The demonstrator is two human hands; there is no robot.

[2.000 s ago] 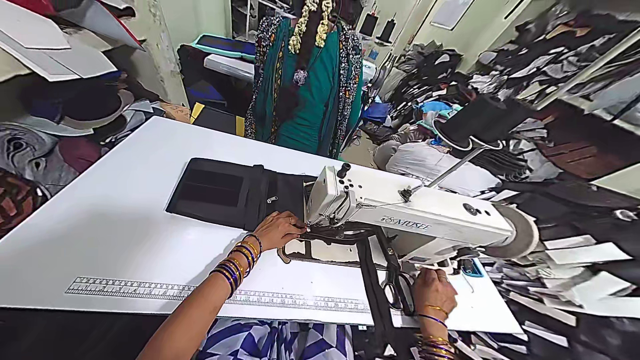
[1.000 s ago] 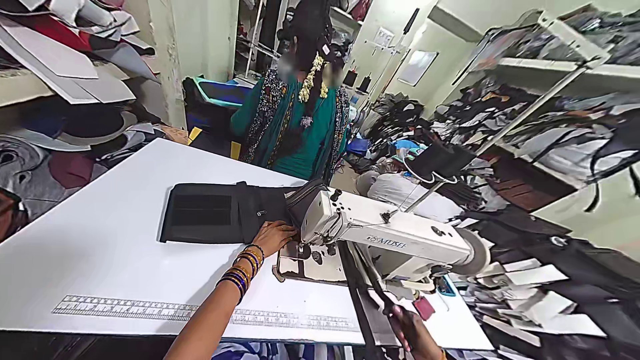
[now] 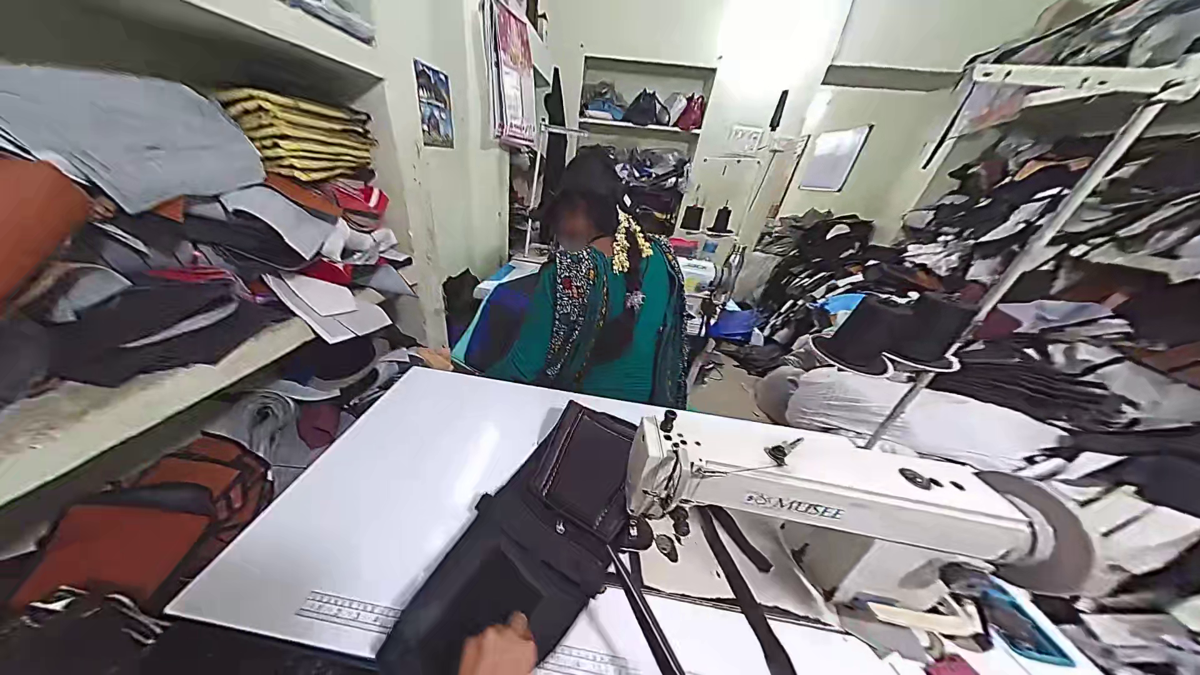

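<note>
A black fabric bag piece (image 3: 525, 553) with a zipped pocket lies slantwise on the white sewing table (image 3: 450, 441), its upper right edge by the needle end of a white Musee sewing machine (image 3: 844, 497). At the bottom, one hand, which looks like my left hand (image 3: 502, 647), touches the lower part of the piece; blur and the frame's edge hide its fingers' hold. My right hand is out of view. Black straps (image 3: 745, 591) run from beneath the machine head to the near edge. A printed ruler scale (image 3: 347, 609) shows partly from under the fabric.
Beyond the table a person in a green garment (image 3: 600, 328) faces away. Shelves of fabric pieces (image 3: 187, 319) flank the left side. Black thread cones (image 3: 886, 333) stand behind the machine, and heaps of material (image 3: 1059, 375) fill the right. A blue-edged tray (image 3: 1027, 623) lies near the machine's base.
The black piece has turned from lying across the table to a slant toward the near edge. My right hand has left the view. The view has tilted up.
</note>
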